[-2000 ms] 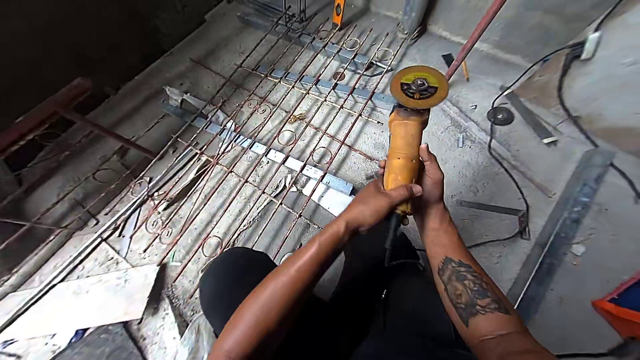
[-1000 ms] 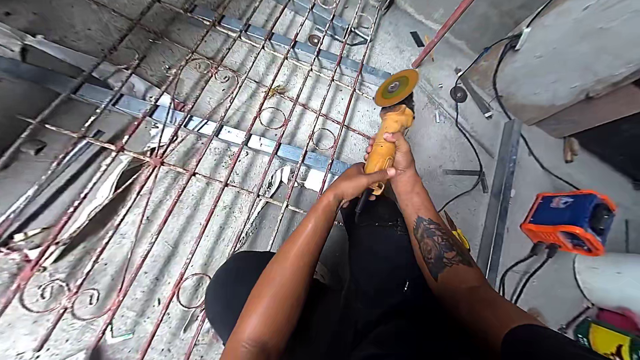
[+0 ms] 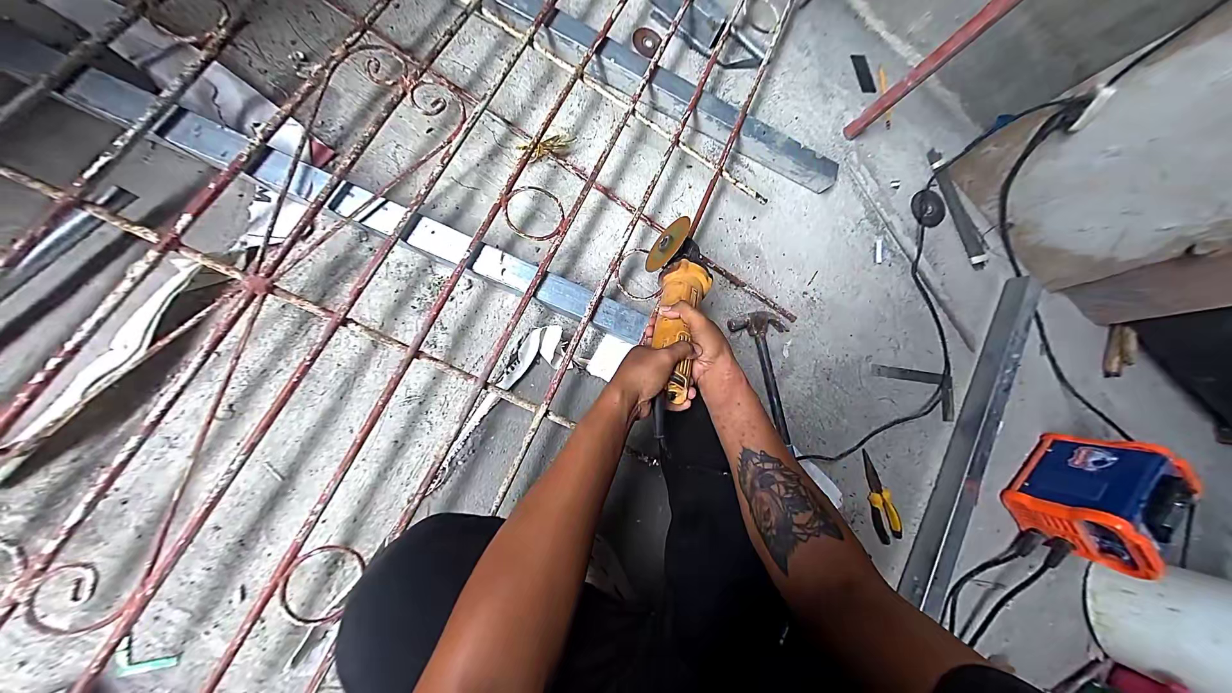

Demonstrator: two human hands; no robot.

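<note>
Both of my hands grip a yellow angle grinder [image 3: 681, 289] near the middle of the view. My left hand [image 3: 647, 377] is closed on its rear body, with the cord running out below. My right hand [image 3: 707, 339] wraps the body a little farther forward. The grinder's cutting disc [image 3: 669, 243] points away from me, beside or over the bars of a rusty, red-painted steel grille [image 3: 423, 356]. Whether the disc touches a bar I cannot tell. Under the grille lie lengths of grey metal channel [image 3: 568, 294].
A claw hammer [image 3: 762, 356] and yellow-handled pliers [image 3: 881, 500] lie right of my hands. Beyond them are a long metal channel [image 3: 972, 452], an orange and blue welding machine [image 3: 1097, 500] and black cables [image 3: 929, 279]. A red bar [image 3: 929, 67] slants at upper right.
Both hands and the grinder have lowered toward the grille, away from their earlier raised position. The hammer and pliers now show on the right. The view has shifted.
</note>
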